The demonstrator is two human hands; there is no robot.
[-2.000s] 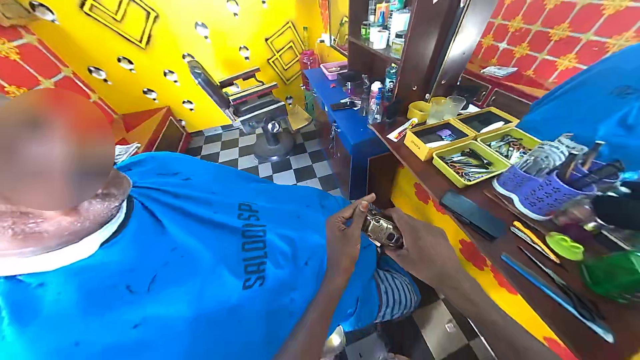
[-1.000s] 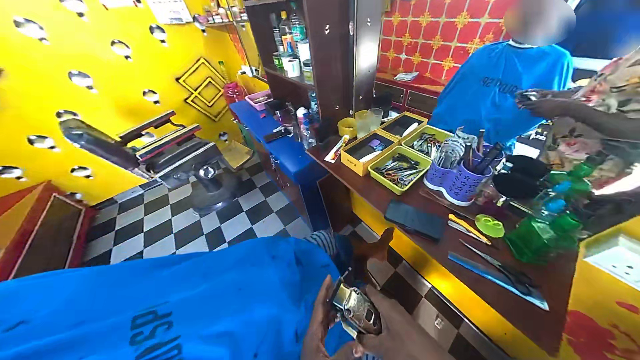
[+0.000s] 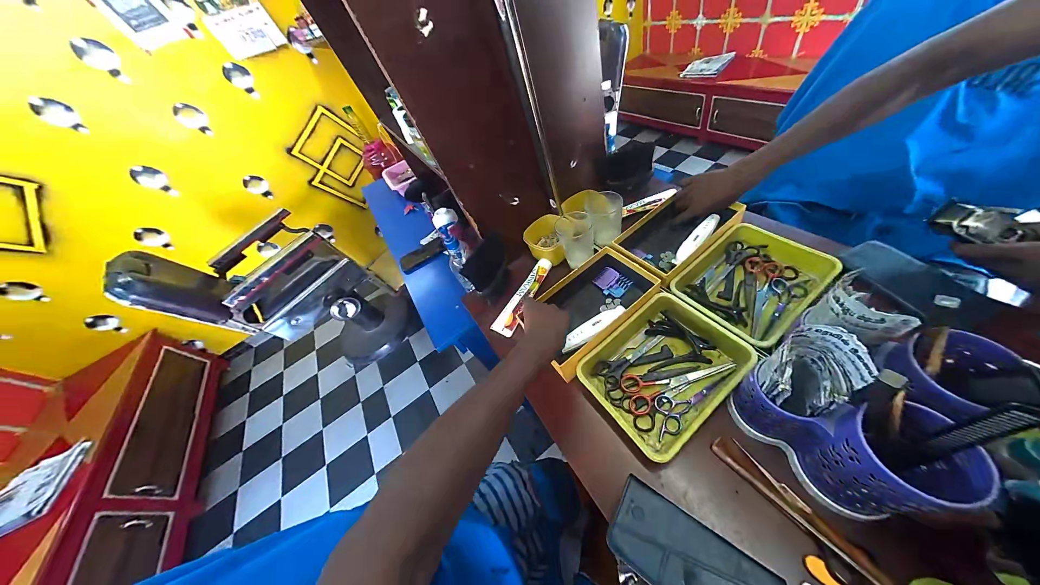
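My left hand (image 3: pixel 546 327) reaches over the left edge of a yellow tray (image 3: pixel 561 370) with a dark inside, beside a toothpaste tube or box (image 3: pixel 520 301). Its fingertips are hidden, so what they touch cannot be told. A white handled item (image 3: pixel 594 329), purple and blue clipper guards (image 3: pixel 613 282) and coin-like discs lie in the tray. My right hand (image 3: pixel 1003 253) shows only in the mirror, holding a metallic hair clipper (image 3: pixel 975 223). Directly before the tray, a yellow-green basket (image 3: pixel 642 443) holds scissors and hair clips.
Purple perforated baskets (image 3: pixel 849 467) with combs and folded paper stand at right. A dark phone-like slab (image 3: pixel 678 540) lies near the counter's front edge. Drinking glasses (image 3: pixel 575 240) stand by the mirror. A blue cabinet (image 3: pixel 439 296) and barber chair (image 3: pixel 284 284) are left of the counter.
The view has swung toward the counter. My left hand has left the clipper and moved out to the yellow tray; the clipper stays in my right hand, seen in the mirror.
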